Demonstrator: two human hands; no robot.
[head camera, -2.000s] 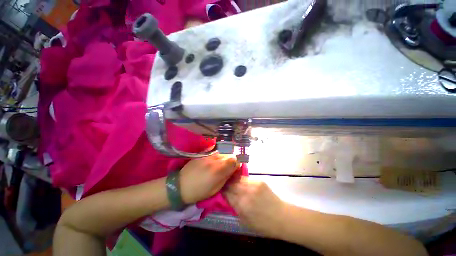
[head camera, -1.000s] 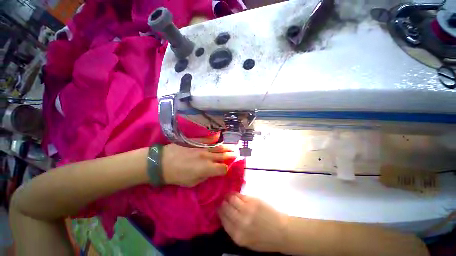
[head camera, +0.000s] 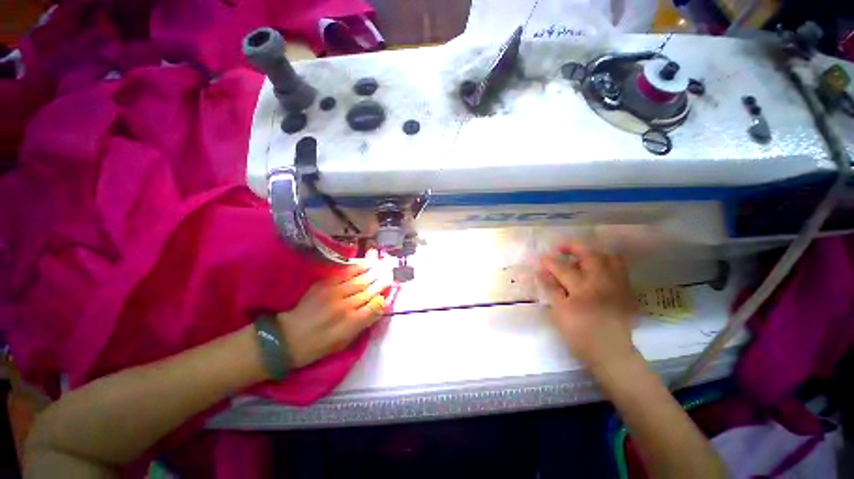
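Magenta fabric (head camera: 318, 379) lies on the machine bed left of and under the needle, with a larger heap further left. My left hand (head camera: 328, 313) lies flat on it, fingertips in the bright light by the presser foot (head camera: 403, 271). My right hand (head camera: 592, 295) is off the fabric, over the bed right of the needle near the machine's body. It is slightly blurred, fingers bent; whether it holds anything cannot be made out. The white sewing machine head (head camera: 524, 140) with a blue stripe stands above.
A bobbin winder (head camera: 660, 82) with magenta thread sits on the head. A ruler-marked edge (head camera: 449, 400) runs along the front. White cloth (head camera: 562, 17) lies behind the head. Magenta and pale lilac cloth (head camera: 777, 444) hangs at the lower right. A pale strap (head camera: 773, 281) crosses the right side.
My right hand has left the fabric and moved right over the bed. My left hand stays by the needle, now flatter on the cloth. The view has shifted, showing more of the machine's right side.
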